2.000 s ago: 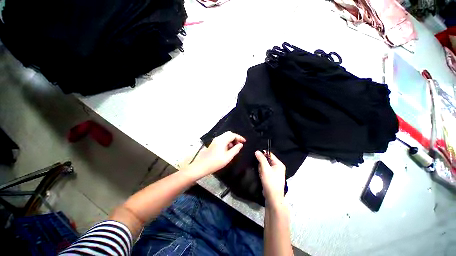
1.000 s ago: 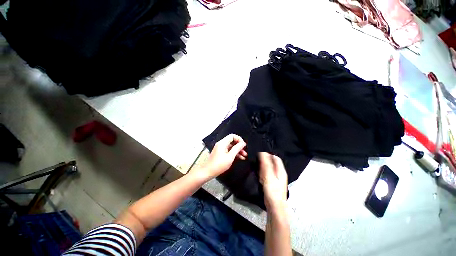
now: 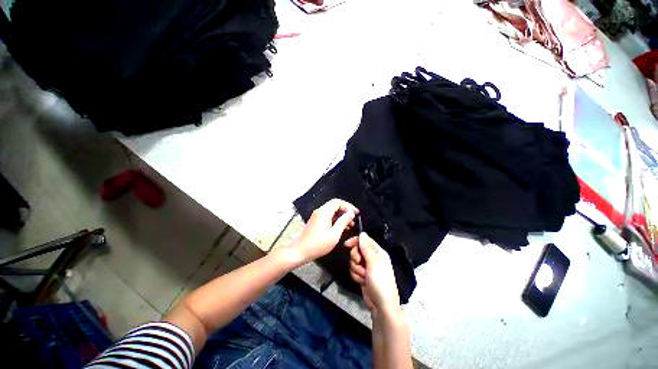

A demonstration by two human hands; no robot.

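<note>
A black garment [image 3: 393,187] lies on the white table at its near edge, under both hands. My left hand [image 3: 328,229] has thumb and fingertips pinched together over the garment; what lies between them is too small to tell, perhaps its edge. My right hand [image 3: 371,268] is closed just to the right and nearer to me, around the thread snips [image 3: 361,224]. Only their thin dark blades show, pointing up beside the left fingertips; the rest is hidden in the hand. Loose threads cannot be made out.
The near garment pile [image 3: 490,158] with looped straps lies right of the hands. The far garment pile [image 3: 137,61] is at upper left. A smartphone [image 3: 546,279], clear plastic packets [image 3: 595,140] and a white-and-black cylindrical item [image 3: 610,241] lie right. Pink fabric [image 3: 570,36] is at the back.
My right hand has moved left and nearer to my left hand, bringing the snips beside the left fingertips. My left hand keeps its pinch, nearly in place. The view has shifted slightly.
</note>
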